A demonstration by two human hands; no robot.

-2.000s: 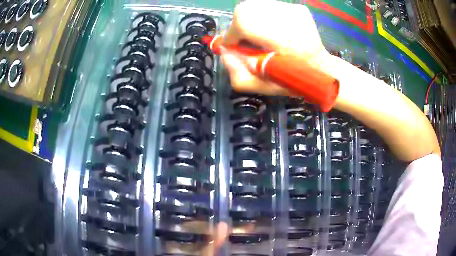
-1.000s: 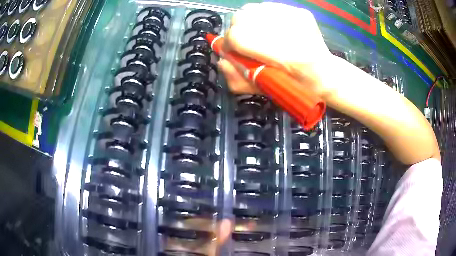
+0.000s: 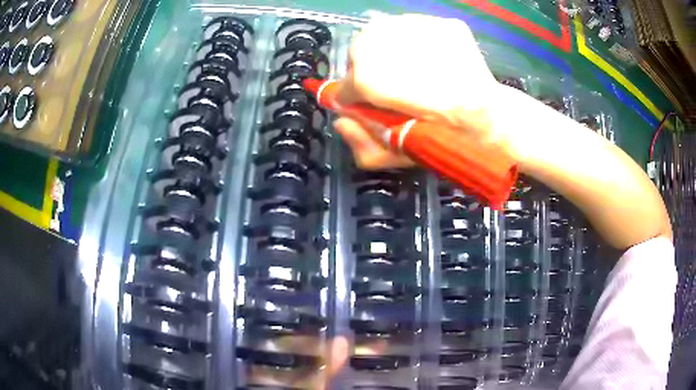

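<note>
A clear plastic tray (image 3: 227,251) with ribbed channels fills the middle of the view. Small black round parts (image 3: 286,171) stand on edge in its long rows. My right hand (image 3: 423,76) comes in from the right and is closed around a red marker (image 3: 458,161). The marker's red tip points left, at a part near the far end of the second row from the left; whether it touches cannot be told. My left hand (image 3: 336,362) shows only as a blurred, pale shape seen through the tray at the bottom; its grip cannot be made out.
Stacked tan boards with white rings (image 3: 53,84) stand at the upper left. The green mat (image 3: 156,38) has yellow, blue and red tape lines. Brown stacked boards (image 3: 656,53) are at the upper right. A thin red wire with a white plug (image 3: 651,167) lies at the right edge.
The marker tip has moved nearer along the second row, and the right hand has shifted slightly towards me with it. The tray's place in view shifts slightly.
</note>
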